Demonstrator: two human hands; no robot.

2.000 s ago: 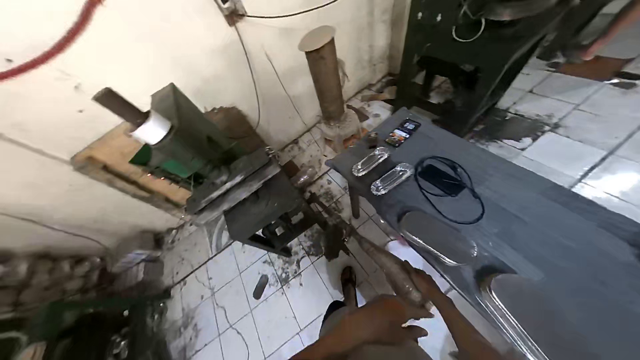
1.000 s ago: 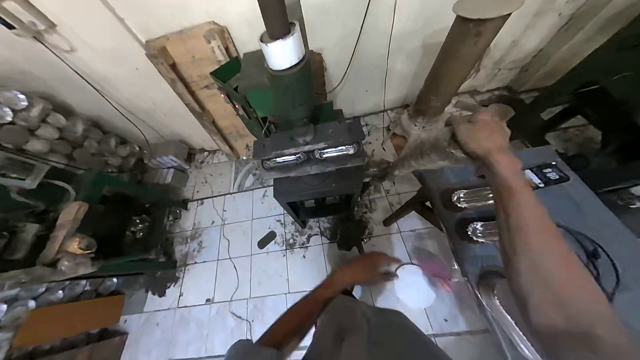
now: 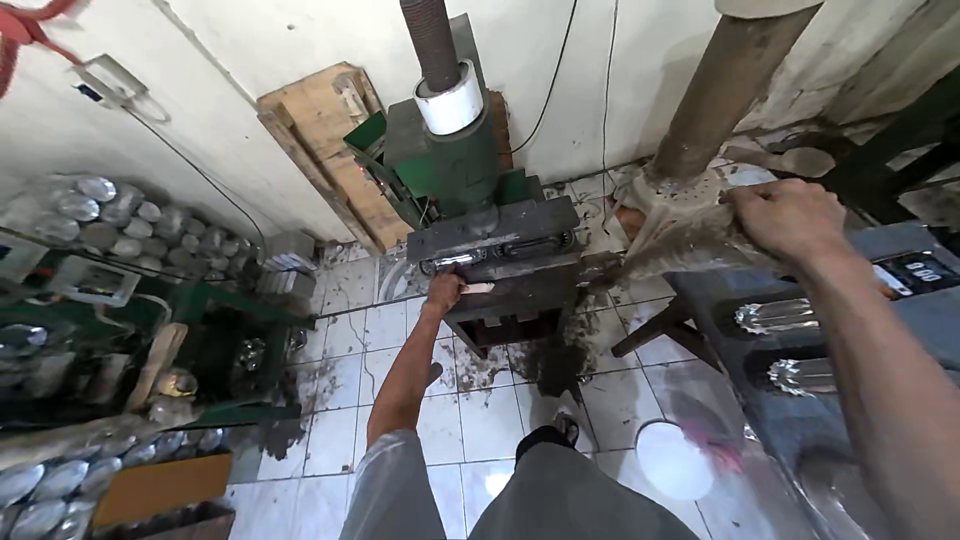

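My left hand (image 3: 445,291) reaches to the front edge of a dark metal press (image 3: 517,289), at its left oval mould (image 3: 455,260); a short pale stick (image 3: 477,288) shows at its fingers. Whether the hand grips the stick cannot be told. A second oval mould (image 3: 534,246) lies to the right, under the press's threaded screw (image 3: 431,45) and white collar (image 3: 450,105). My right hand (image 3: 787,217) rests on a plastic-wrapped bar (image 3: 682,251) beside the brown upright column (image 3: 731,90); its fingertips are partly hidden.
Fluted metal moulds (image 3: 776,316) and a phone-like device (image 3: 911,271) lie on the grey table (image 3: 697,289) at right. A white round container (image 3: 675,460) stands on the tiles. At left are a green machine frame (image 3: 225,296) and stacked metal pieces (image 3: 97,214). A wooden board (image 3: 330,135) leans on the wall.
My left hand has moved from low near my lap up to the press's front edge. My right hand stays by the wrapped bar since one second ago. The view has swung since the first frame.
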